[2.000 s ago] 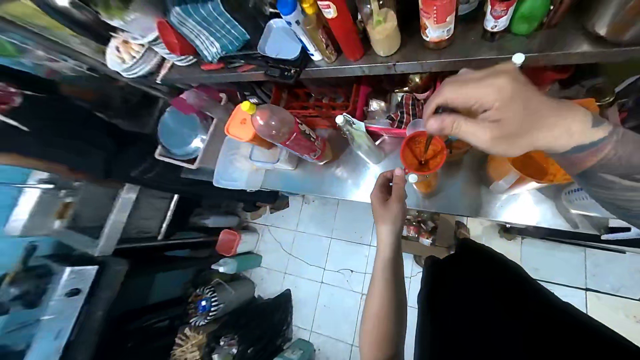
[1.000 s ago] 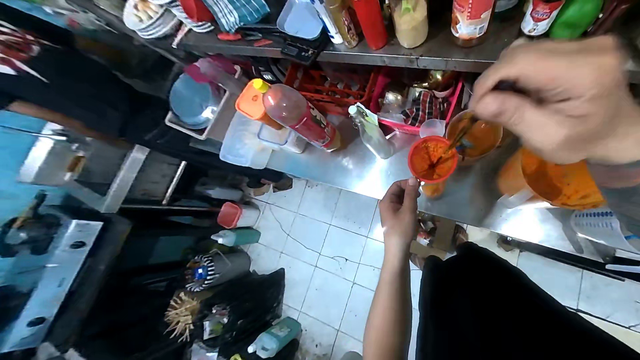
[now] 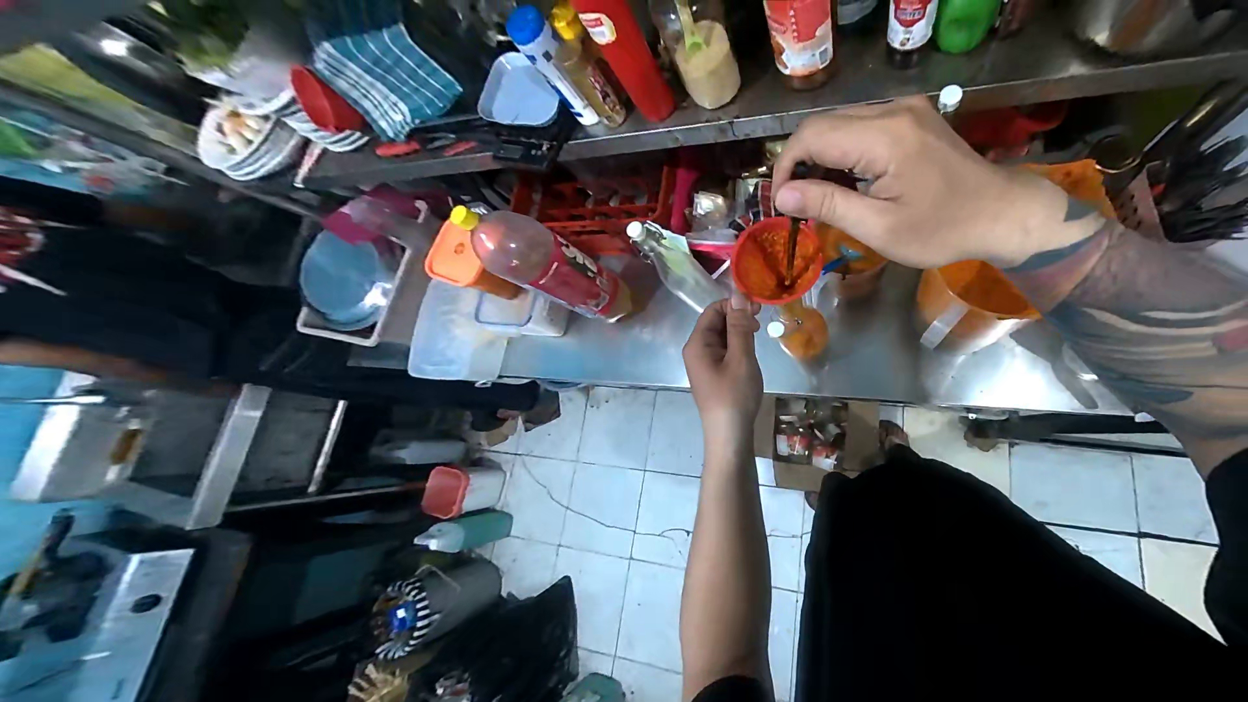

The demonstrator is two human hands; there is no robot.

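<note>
A red funnel [image 3: 757, 255] with orange-red sauce in it sits over a glass bottle [image 3: 805, 333] that holds orange sauce. My left hand [image 3: 723, 353] pinches the funnel's near rim between thumb and fingers. Above the funnel, my right hand [image 3: 868, 180] grips a dark, thin utensil [image 3: 793, 255], whose lower end is in the sauce. Just right of the funnel stands a container of orange sauce [image 3: 850, 255] with a blue item in it. Farther right is a larger clear plastic jug [image 3: 975, 297] of the same sauce, partly behind my right forearm.
On the steel counter [image 3: 624, 346] stand an empty-looking glass bottle [image 3: 682, 268], a pink drink bottle [image 3: 546, 261] and plastic containers [image 3: 453, 331]. A steel shelf [image 3: 721, 127] with sauce bottles runs above. A cardboard box [image 3: 829, 439] is on the tiled floor.
My right hand has moved from beside the funnel, at its right, to above it, still with the utensil. My left hand stays at the funnel's rim.
</note>
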